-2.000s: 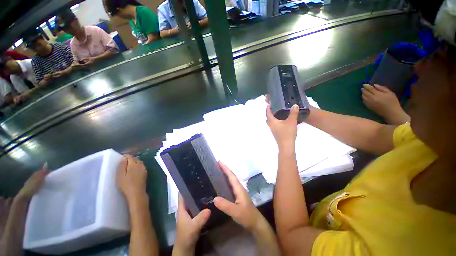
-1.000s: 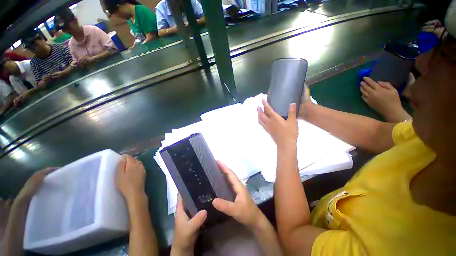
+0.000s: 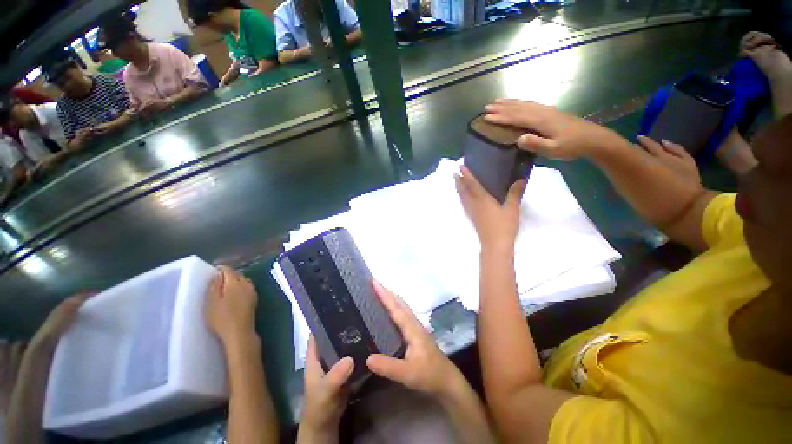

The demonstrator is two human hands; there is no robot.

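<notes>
A dark grey speaker point(image 3: 347, 286) is held at the lower centre, tilted, its black control panel with small marks facing me. My left hand point(image 3: 328, 395) grips its lower left side, thumb on the panel's lower end. My right hand point(image 3: 417, 355) grips its lower right side, thumb also near the panel's lower end. My fingers behind the speaker are hidden. White sheets point(image 3: 417, 234) lie in fanned stacks on the bench behind and beside the speaker.
At left, a neighbour's hands hold a white foam tray point(image 3: 130, 347). At right, a person in yellow holds another speaker point(image 3: 497, 165) over the sheets. Farther right is a third speaker point(image 3: 690, 113) with blue cloth. A green post point(image 3: 382, 78) stands by the shiny conveyor point(image 3: 234, 165).
My speaker has tilted slightly, its top end showing more rounded; my hands stay on it. The yellow-clad neighbour turned their speaker and moved one hand onto its top end.
</notes>
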